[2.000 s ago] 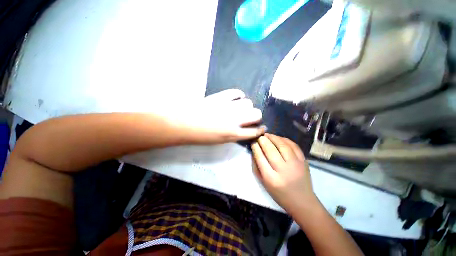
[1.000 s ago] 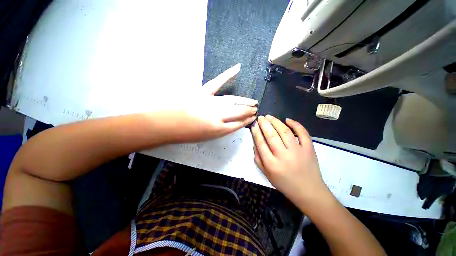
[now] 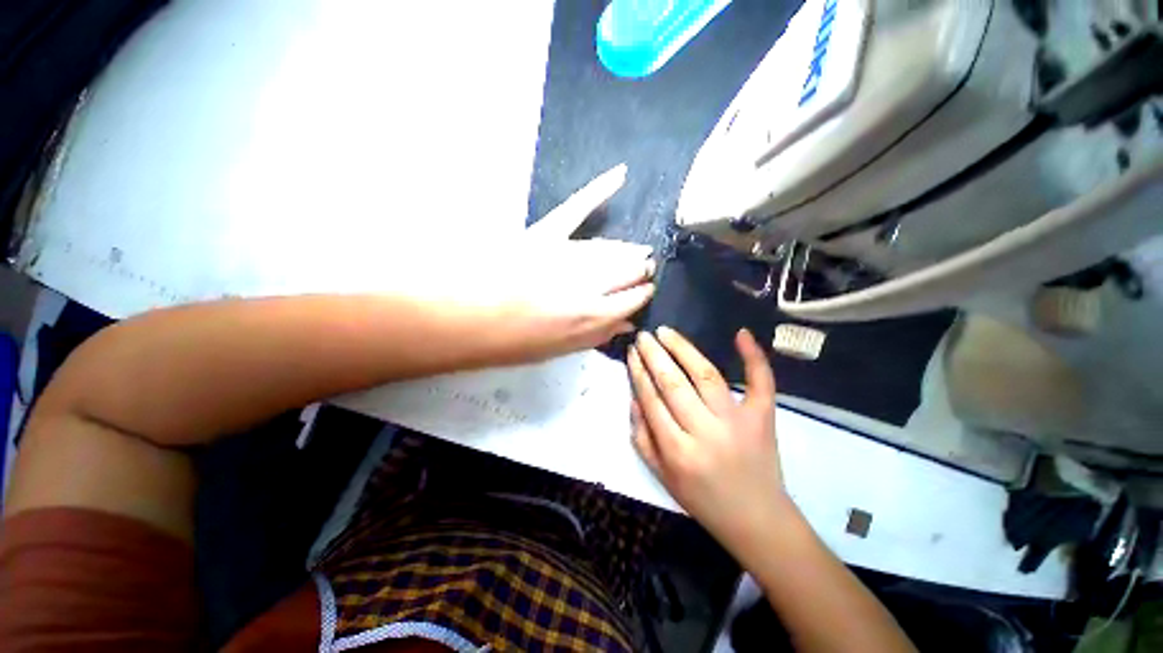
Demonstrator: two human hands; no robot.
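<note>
A black cut panel (image 3: 593,121) lies on the white table and runs under the head of the off-white JUKI machine (image 3: 880,77). My left hand (image 3: 568,287) lies flat on the panel left of the needle area, overexposed, thumb spread upward. My right hand (image 3: 699,427) rests its fingertips on the panel's near edge, thumb apart, just below my left fingertips. The fingertips nearly meet; the cloth under them is hidden. The presser foot (image 3: 676,240) is small and dark just above the hands. No clear grip shows.
A light-blue translucent strip (image 3: 650,32) lies beside the machine head. A beige ribbed tab (image 3: 798,341) is right of my right thumb, below a curved off-white bar. A crumpled black scrap (image 3: 1052,526) hangs at the table's right end.
The view has shifted, bringing the blue strip back into sight. Since the first frame, both thumbs have spread away from the fingers. The hands stay at the panel's near edge.
</note>
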